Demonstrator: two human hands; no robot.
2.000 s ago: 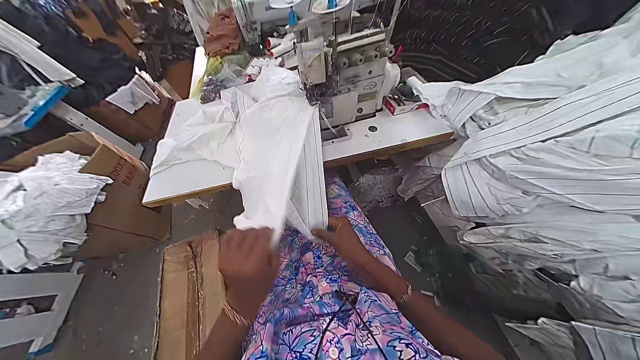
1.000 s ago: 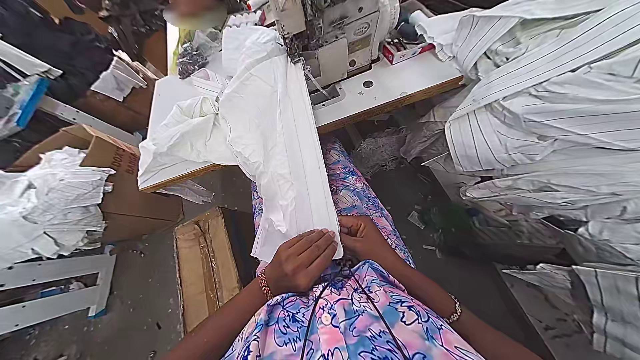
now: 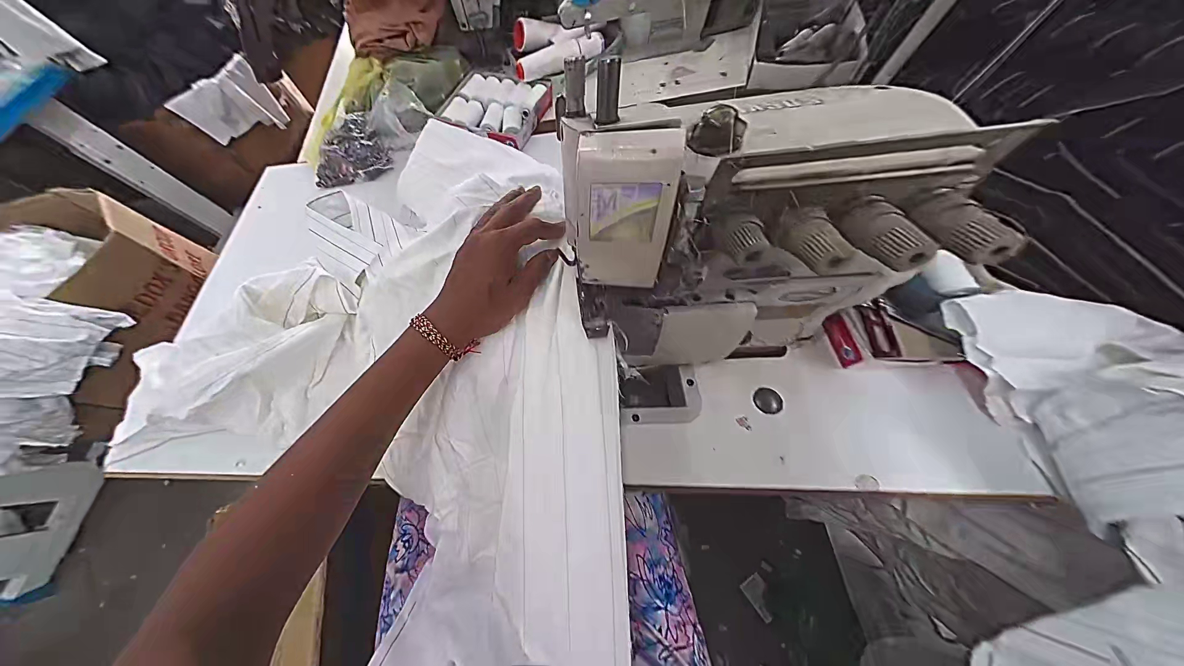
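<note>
My left hand (image 3: 499,268) lies on the white striped fabric (image 3: 555,407), palm down with fingers bent, just left of the needle area of an overlock sewing machine (image 3: 638,213). The fabric runs along the machine's left side and hangs over the table's front edge into my lap. More of it lies bunched to the left on the white table (image 3: 786,435), with a striped band among the folds. Whether my fingers pinch the cloth does not show clearly. My right hand is out of view.
Behind the fabric are a box of white thread spools (image 3: 495,106) and a plastic bag (image 3: 370,120). A cardboard box (image 3: 148,250) with white cloth stands at left. Red-and-white small boxes (image 3: 856,338) lie right of the machine. White fabric (image 3: 1082,388) is heaped at the right.
Both hands held the fabric's near end over my lap; now my left hand is up beside the machine and my right hand has left the view. The view has moved closer to the machine.
</note>
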